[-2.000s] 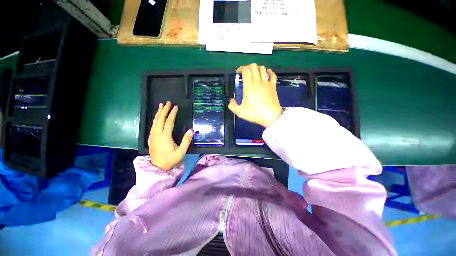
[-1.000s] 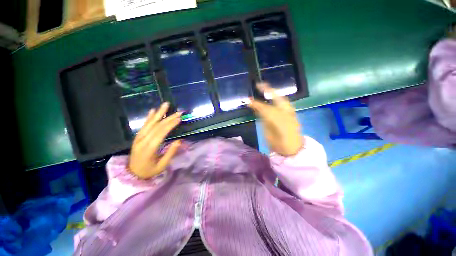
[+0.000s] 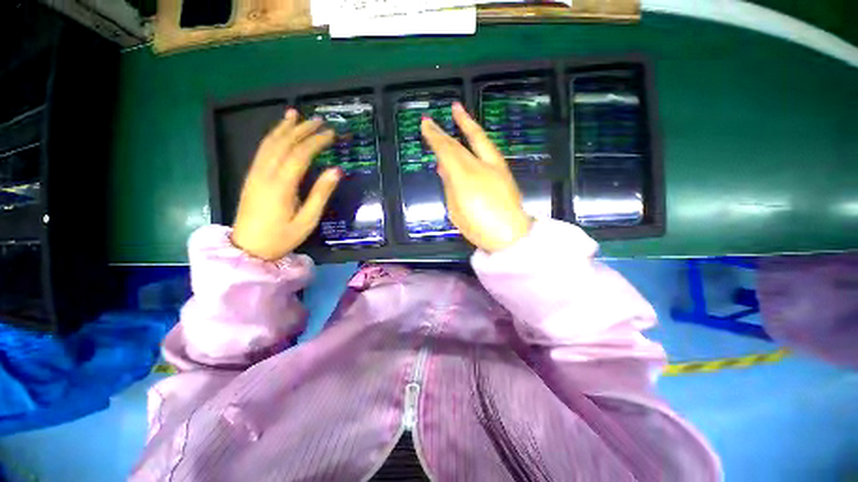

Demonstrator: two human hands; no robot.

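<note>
A black phone tray (image 3: pixel 612 231) with side-by-side pockets lies on the green bench. Its far left pocket is empty; the others hold smartphones. The phone second from the left (image 3: pixel 356 202) shows green text lines, as do the middle phone (image 3: pixel 421 188) and the one right of it (image 3: pixel 516 118). The rightmost phone (image 3: pixel 607 151) has a mostly dark screen with glare. My left hand (image 3: pixel 282 193) is over the empty pocket and the left edge of the first phone, fingers apart. My right hand (image 3: pixel 478 184) is over the middle phone, fingers apart, holding nothing.
The green bench (image 3: pixel 734 179) runs across the view. Behind the tray are a tan board (image 3: pixel 273 24) with a dark phone (image 3: pixel 205 11) and white paper (image 3: pixel 400 19). Black stacked trays (image 3: pixel 80 179) stand at the left. Blue fabric (image 3: pixel 85 372) and part of a person's pink smock (image 3: pixel 814 306) are at the sides.
The view has swung back towards the left side. Green text lines now show on several phones. My right hand has moved from the right end of the tray to the middle phone.
</note>
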